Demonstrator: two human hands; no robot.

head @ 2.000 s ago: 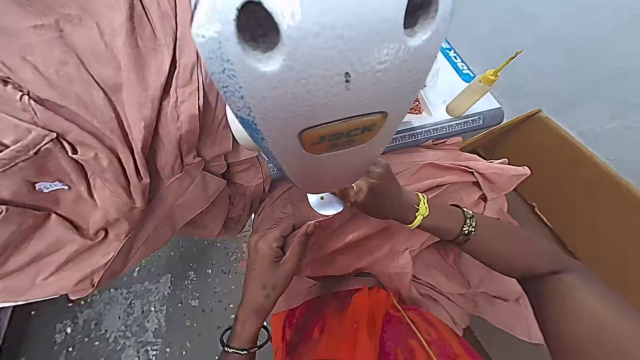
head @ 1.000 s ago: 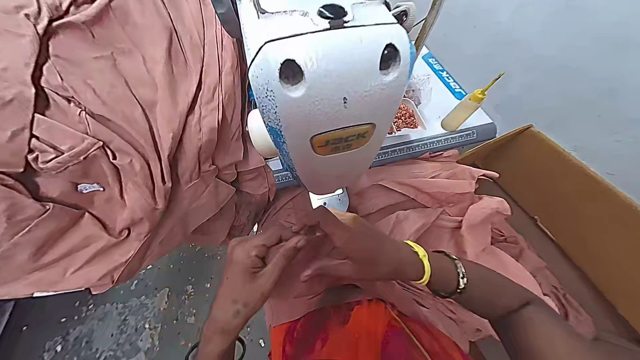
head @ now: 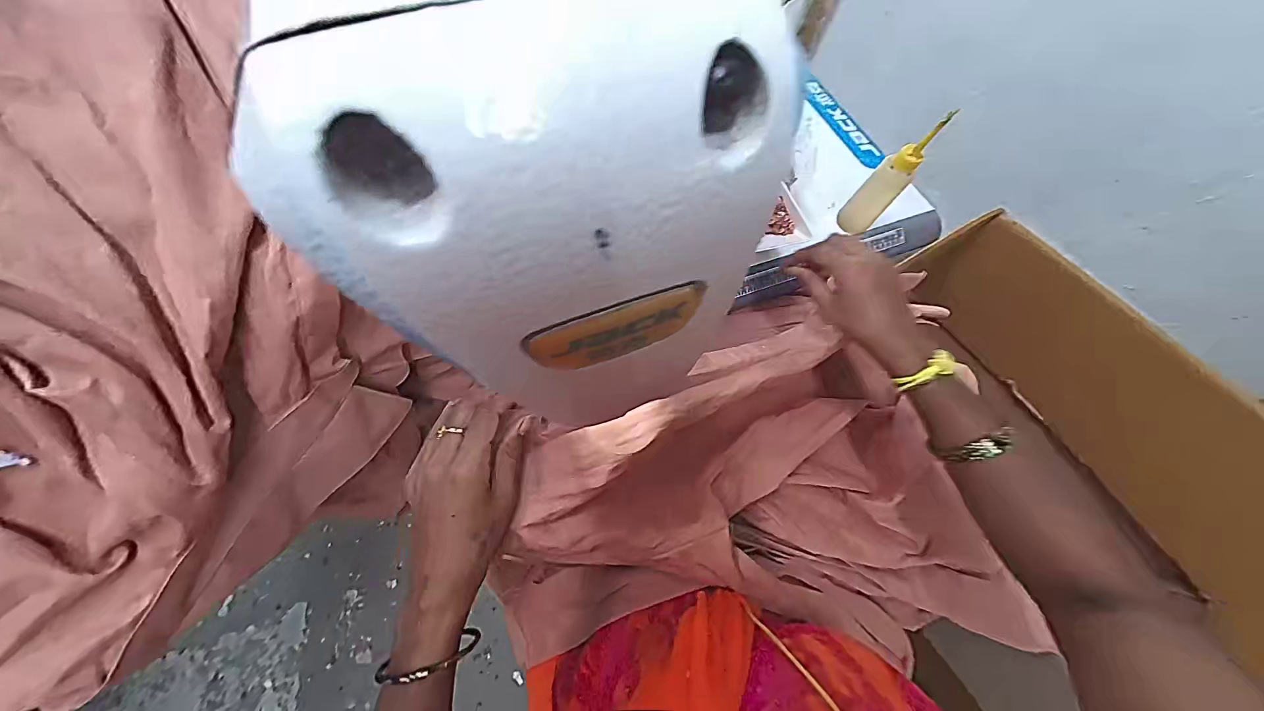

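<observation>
The white head of a Jack sewing machine fills the upper middle and hides its needle area. Pinkish-brown cloth lies bunched below it and over the lap. My left hand, with a ring on one finger, rests on the cloth at the lower left of the head; its fingertips are partly hidden. To the right of the head, my right hand is over the cloth by the machine bed's edge, its thumb and forefinger near each other. Whether it pinches anything is not clear.
A squeeze bottle with a yellow nozzle lies on the machine bed beside a tray of small reddish pieces. A cardboard box wall runs along the right. More cloth hangs at the left.
My right hand has moved from beside my left hand, below the machine head, up and right to the bed's edge. The view has moved closer to the machine head.
</observation>
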